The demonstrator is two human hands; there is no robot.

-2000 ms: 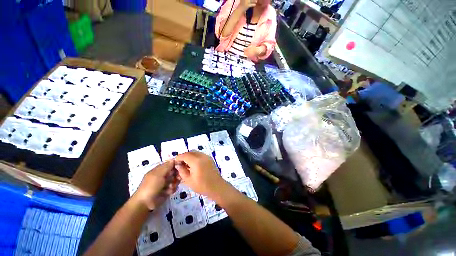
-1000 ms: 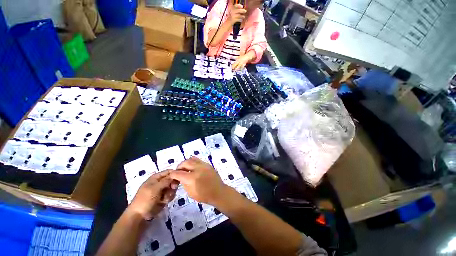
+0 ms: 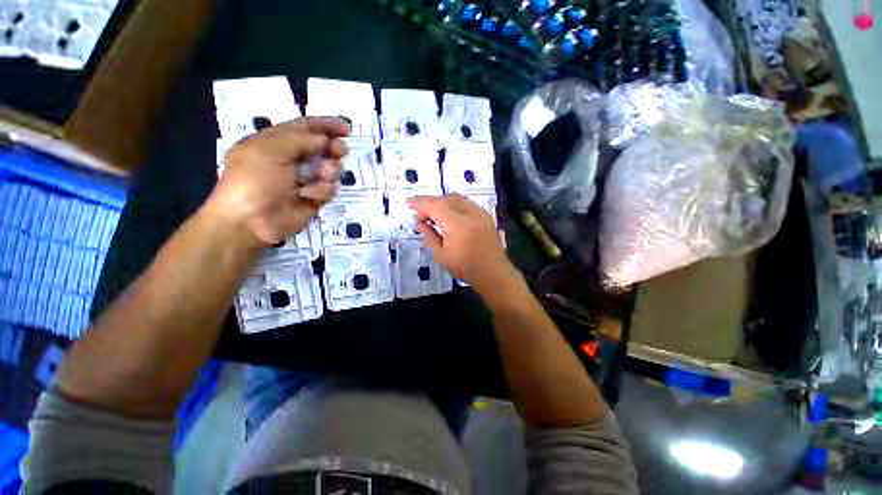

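White plastic housings (image 3: 361, 280) with dark centre inserts lie in a grid of rows on the black tabletop. My left hand (image 3: 280, 179) is raised over the left part of the grid, fingers curled around small pale shiny fittings (image 3: 311, 174), too blurred to tell apart. My right hand (image 3: 462, 234) is over the right-middle of the grid, thumb and forefinger close together at a housing. Whether a small part is between those fingertips cannot be told. The hands hide parts of several housings.
Right of the grid are a small clear bag (image 3: 553, 145) with black contents, a large clear bag (image 3: 677, 193) and a yellow-brown handled tool (image 3: 540, 234). Circuit boards (image 3: 542, 27) lie at the far side. A carton (image 3: 131, 77) and stacked white housings (image 3: 44, 251) are at the left.
The view has tilted down to the grid and my lap; the person opposite is out of view. My hands have parted: the right has moved rightward and down to a housing.
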